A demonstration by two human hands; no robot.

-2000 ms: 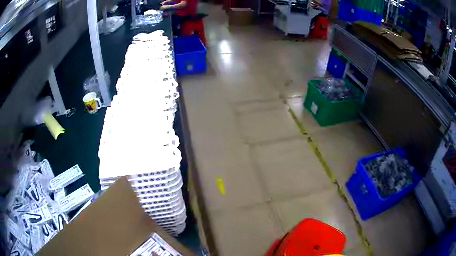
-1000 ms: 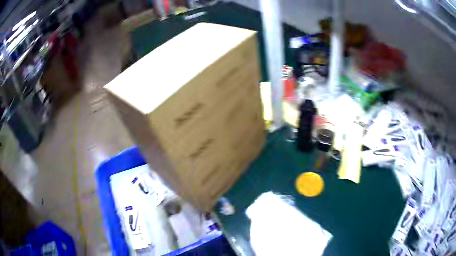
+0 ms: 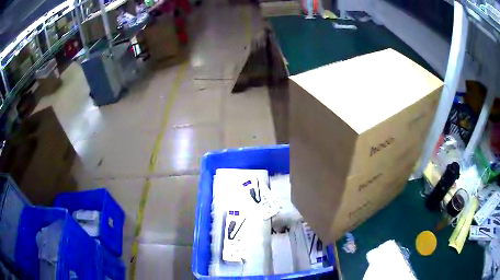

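Observation:
No hand shows in the view. A column of closed brown cartons (image 3: 364,142) with dark brand print stands at the bench end. Beside it, on the aisle side, a blue plastic crate (image 3: 204,219) holds rows of white retail cable boxes (image 3: 236,235) with dark cable pictures. Some boxes lie loose on top. A flat whitish pile of poly bags (image 3: 389,263) lies at the bench's near edge. A yellow disc (image 3: 426,243) lies flat on the green mat (image 3: 403,216).
A dark bottle (image 3: 443,186), a jar or tape roll (image 3: 457,202) and a yellow strip (image 3: 464,225) are on the bench. More white boxes (image 3: 487,219) are at the right edge. Blue crates (image 3: 112,219) stand on the floor left. A white post (image 3: 447,98) stands behind the cartons.
The view has swung from the white stack and loose boxes to the carton column and blue crate. These have shifted right since the middle frame, and more aisle shows. No hand appears in either earlier frame.

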